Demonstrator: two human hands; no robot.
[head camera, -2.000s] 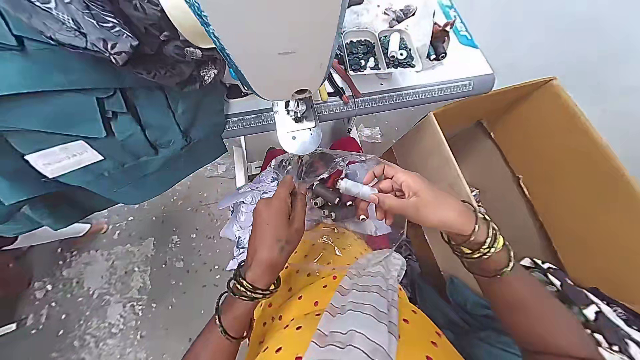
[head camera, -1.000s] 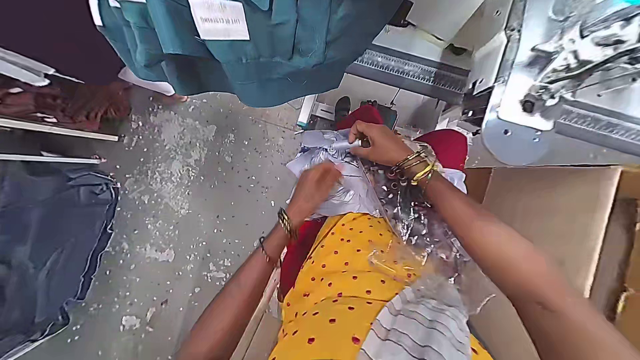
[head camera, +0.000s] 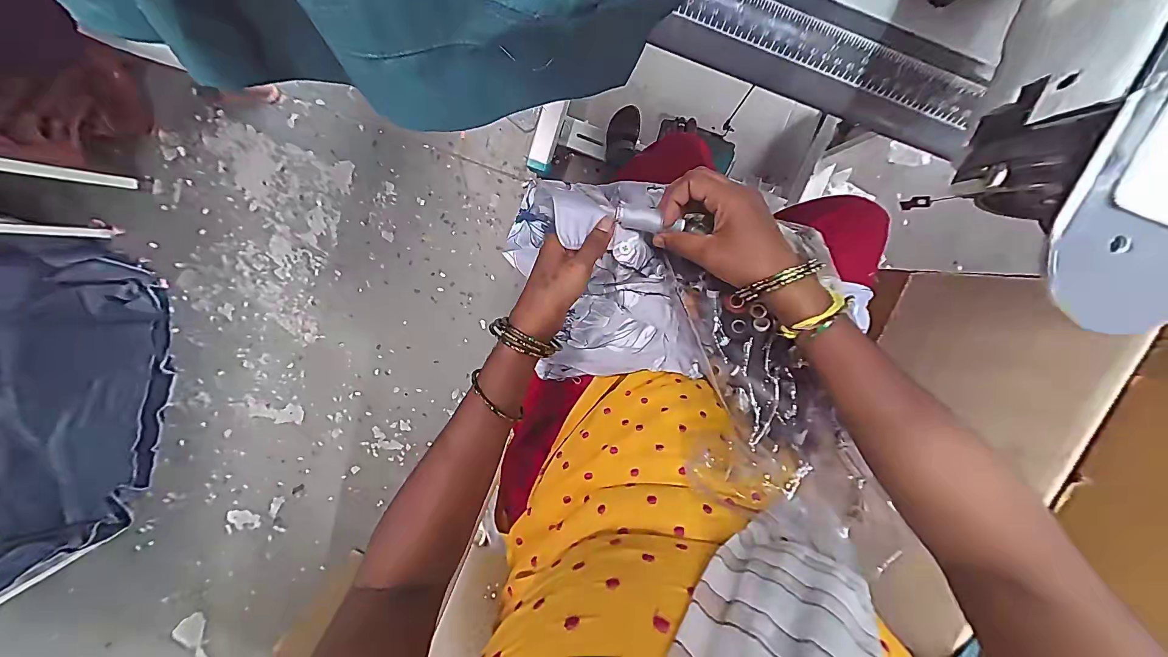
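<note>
A light grey thread spool (head camera: 641, 219) is pinched between the thumb and fingers of my right hand (head camera: 725, 228). My left hand (head camera: 568, 274) grips a fold of white patterned fabric (head camera: 639, 319) on my lap, right beside the spool's left end. A white button (head camera: 626, 250) shows on the fabric just below the spool. To the right of the fabric, under my right wrist, lies a clear plastic bag (head camera: 753, 383) with several small spools and loose threads in it.
Part of a sewing machine (head camera: 1109, 219) stands at the right, by a table edge with a ruler (head camera: 839, 64). Teal fabric (head camera: 456, 55) hangs at the top. A cardboard box (head camera: 985, 356) is at the right. Dark blue cloth (head camera: 73, 392) lies at the left; scraps litter the floor (head camera: 274, 365).
Two seconds ago my right hand held the spool over the plastic bag; now the spool is against the white fabric, which my left hand has gripped. The view has swung considerably.
</note>
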